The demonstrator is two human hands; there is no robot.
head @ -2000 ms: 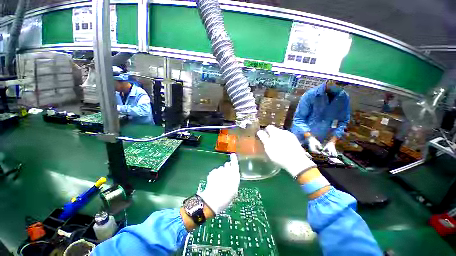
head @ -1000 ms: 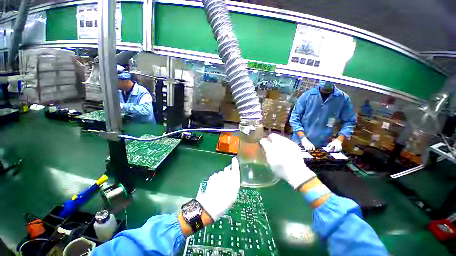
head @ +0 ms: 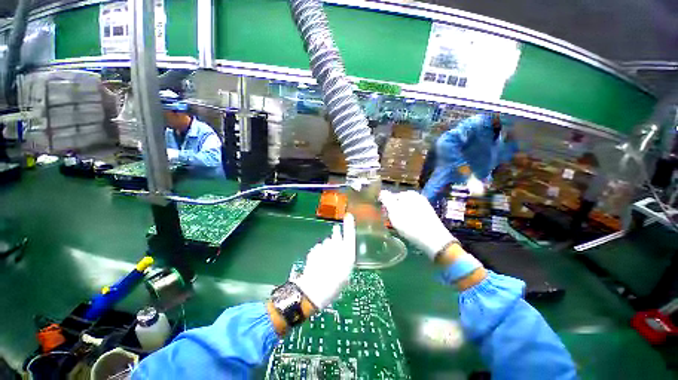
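The clear flared fume hood (head: 372,241) hangs from the grey ribbed duct (head: 338,96) over the far end of a green circuit board (head: 346,326). My gloved left hand (head: 327,267) touches the hood's left side, its fingers pointing up along it. My gloved right hand (head: 416,221) is against the hood's upper right side, its fingertips near the duct joint. Both hands seem to hold the hood between them; the right fingers are partly blurred. The board lies on the green bench below, partly covered by my left hand and forearm.
A left tray holds a blue solder sucker (head: 115,293), a white bottle (head: 152,329) and orange handles (head: 50,338). A solder spool (head: 165,283) stands by the post. Another board (head: 212,219) lies further back. Two people in blue work behind the bench. A red object (head: 654,326) is at right.
The view has shifted slightly. My hands stay at the hood. The person at back right has leaned over and moved left.
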